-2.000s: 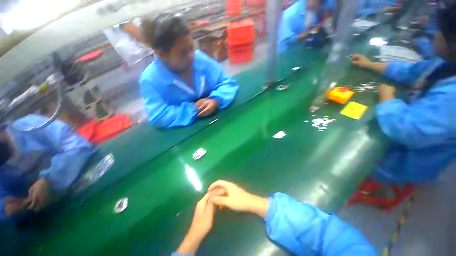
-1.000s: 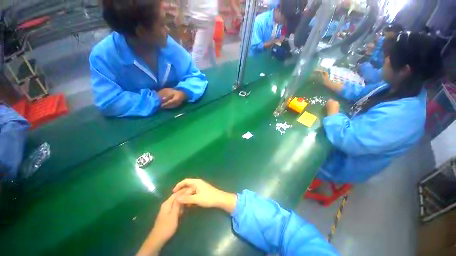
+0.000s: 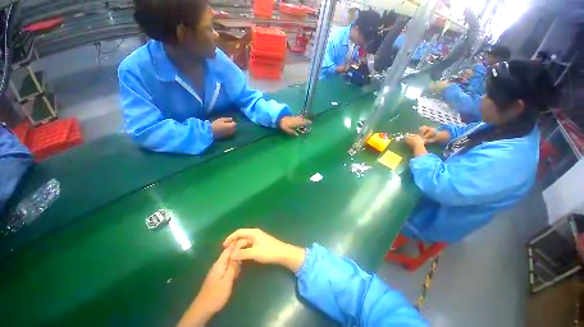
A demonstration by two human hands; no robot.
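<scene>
My left hand [image 3: 216, 284] and my right hand [image 3: 261, 248] meet at the fingertips above the near side of the green belt [image 3: 211, 191]. The fingers are pressed together; I cannot tell whether anything small is between them. A silver-white unit with dark parts [image 3: 158, 219] lies on the belt, beyond and to the left of my hands. Another small unit [image 3: 304, 129] is partly covered by the hand of the person across the belt. A flat white square [image 3: 316, 177] lies farther up on the belt side.
A person in blue [image 3: 186, 96] sits across the belt. Another [image 3: 474, 172] sits at right, by a yellow-orange box [image 3: 378, 142], yellow card [image 3: 389, 159], small white parts [image 3: 360, 169] and white tray [image 3: 438, 112]. A clear bag [image 3: 35, 204] lies left. A metal post [image 3: 317, 57] stands beyond.
The unit on the belt has moved left and nearer. The person across has stretched an arm to the farther unit. The right-hand person's hands have come together. My hands stay together.
</scene>
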